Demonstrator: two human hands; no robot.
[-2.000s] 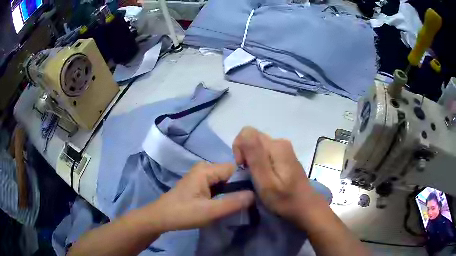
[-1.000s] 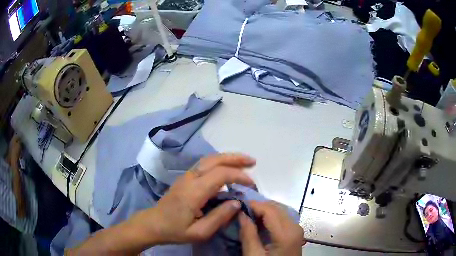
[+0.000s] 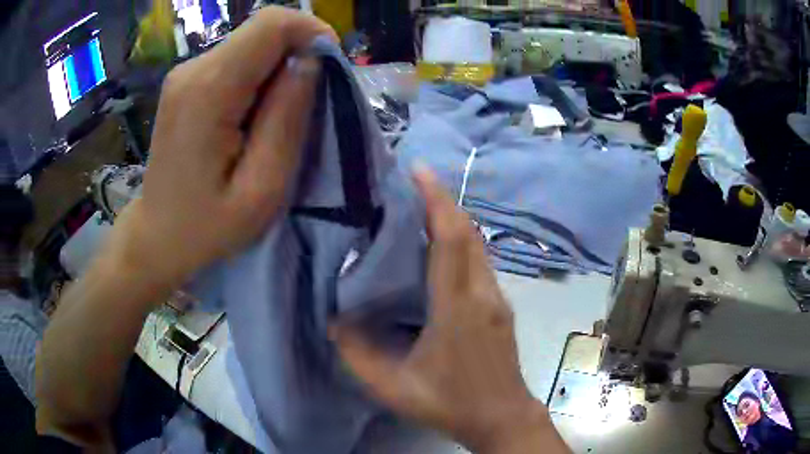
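Observation:
A blue-grey garment piece (image 3: 293,355) with a dark edge strip (image 3: 352,146) is held up close to the camera, hanging down over the table. My left hand (image 3: 222,142) is raised and pinches the top of the piece beside the dark strip. My right hand (image 3: 453,328) is at the piece's right side, lower down, blurred, with fingers and thumb spread around the cloth. Whether its fingertips grip the cloth is partly hidden by folds.
A sewing machine head (image 3: 675,293) stands at right over its lit plate (image 3: 595,399), with a phone (image 3: 755,410) beside it. A tied blue-grey stack (image 3: 559,195) lies behind. Another machine (image 3: 115,188) is mostly hidden at left. A person's striped sleeve (image 3: 18,332) shows at far left.
The garment piece has been lifted from the table towards the camera. My left hand has risen with it; my right hand has opened wider around the cloth. The view has tilted up.

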